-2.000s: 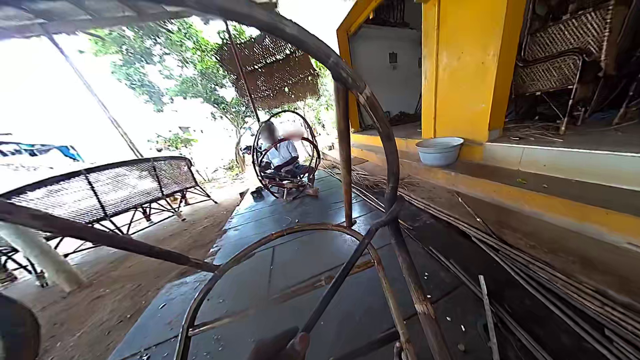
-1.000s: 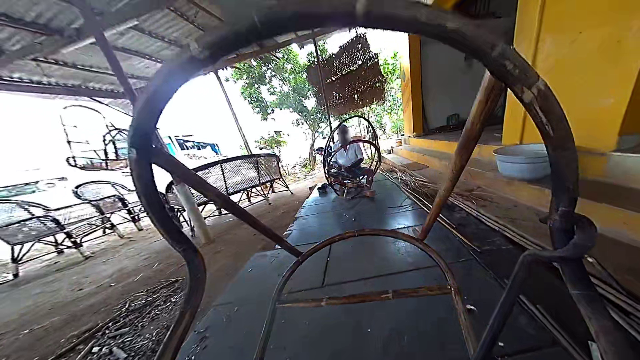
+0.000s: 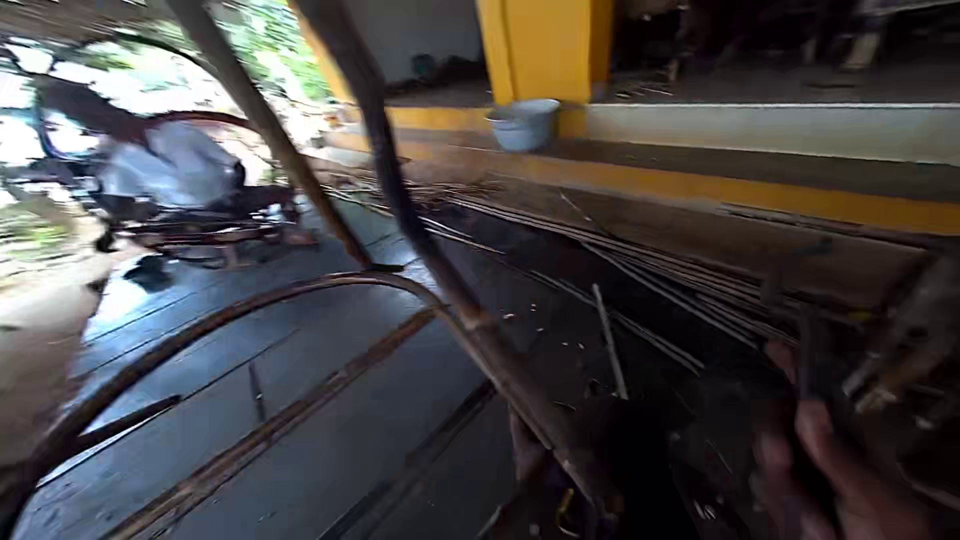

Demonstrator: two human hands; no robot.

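The bent cane pole (image 3: 469, 311) of a chair frame slants down across the middle, joined by a curved cane hoop (image 3: 322, 283) and a straight cane crosspiece (image 3: 300, 412). My left hand (image 3: 527, 448) is low in the centre, wrapped around the lower part of the pole, which hides much of it. At the lower right my right hand (image 3: 821, 469), blurred, is closed around the handle of a dark tool (image 3: 806, 349) that looks like a hammer. Its hand is apart from the cane frame.
Long cane rods (image 3: 645, 262) lie along the yellow-edged step (image 3: 675, 184), where a grey basin (image 3: 525, 124) stands. Another person (image 3: 176, 165) in light clothing sits at the left beside round cane frames. Dark floor slabs (image 3: 322, 465) with scraps lie below; a wood piece (image 3: 900, 337) is at the right.
The view has swung to the right and down. The cane frame, upright in front of me a second ago, is now tilted across the left and middle. The right hand with the tool has come into view.
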